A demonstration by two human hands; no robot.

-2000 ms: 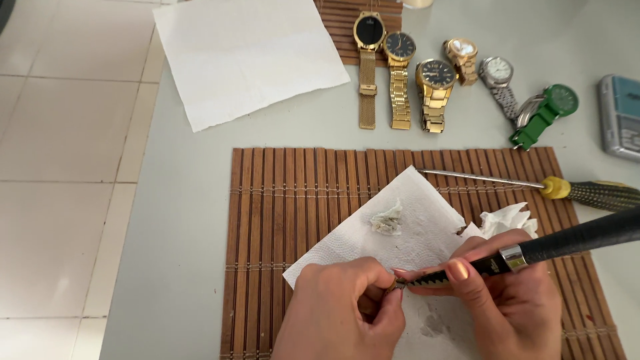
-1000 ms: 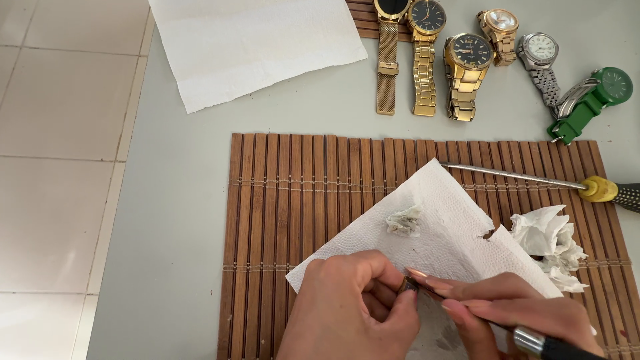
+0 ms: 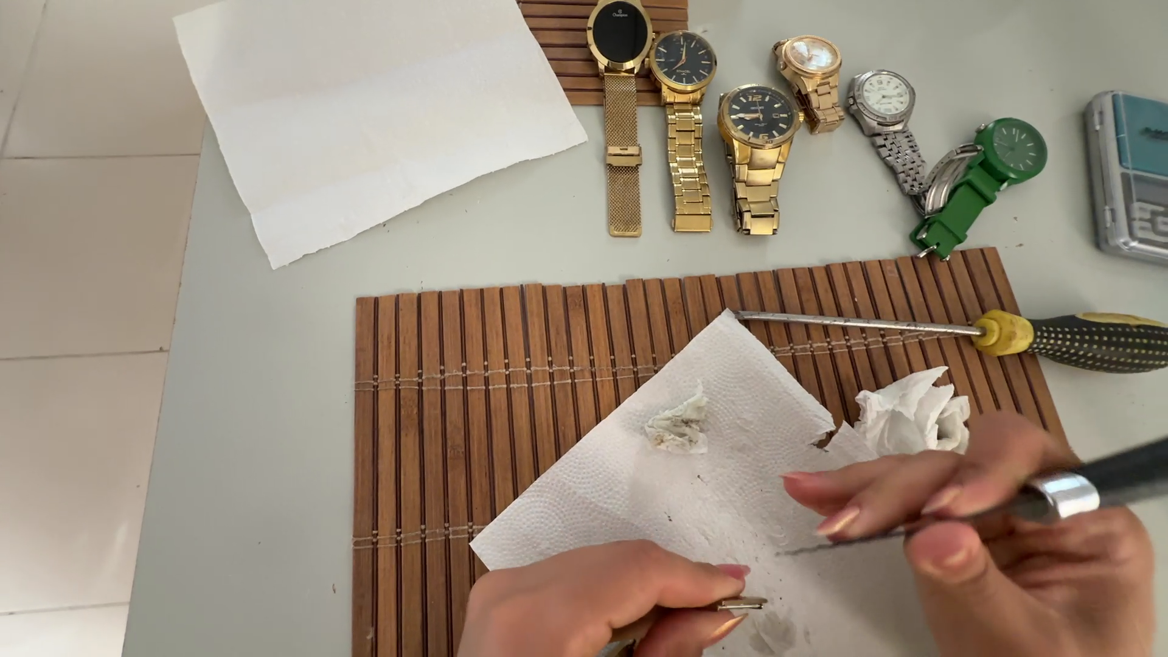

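My left hand (image 3: 593, 602), at the bottom centre, pinches a small gold-toned metal piece (image 3: 741, 603) between thumb and finger; the rest of it is hidden. My right hand (image 3: 1004, 538) holds a thin dark serrated blade with a black handle (image 3: 1122, 470) and a silver collar. The blade's tip is apart from the metal piece, above and to its right. Under both hands lies a white paper towel (image 3: 730, 365) with dark specks and a grey damp spot. A small soiled wad of paper (image 3: 680, 425) rests on it.
A bamboo slat mat (image 3: 438, 438) lies under the towel. At the right are crumpled paper (image 3: 912, 415), a screwdriver (image 3: 1095, 339) and a clear-lidded case (image 3: 1131, 173). Several wristwatches, one a green watch (image 3: 1008, 151), lie behind the mat. A white paper sheet (image 3: 365, 119) is at the back left.
My right hand has drawn back to the right with the blade, away from my left fingers, where it was at work before. The metal piece now shows at my left fingertips.
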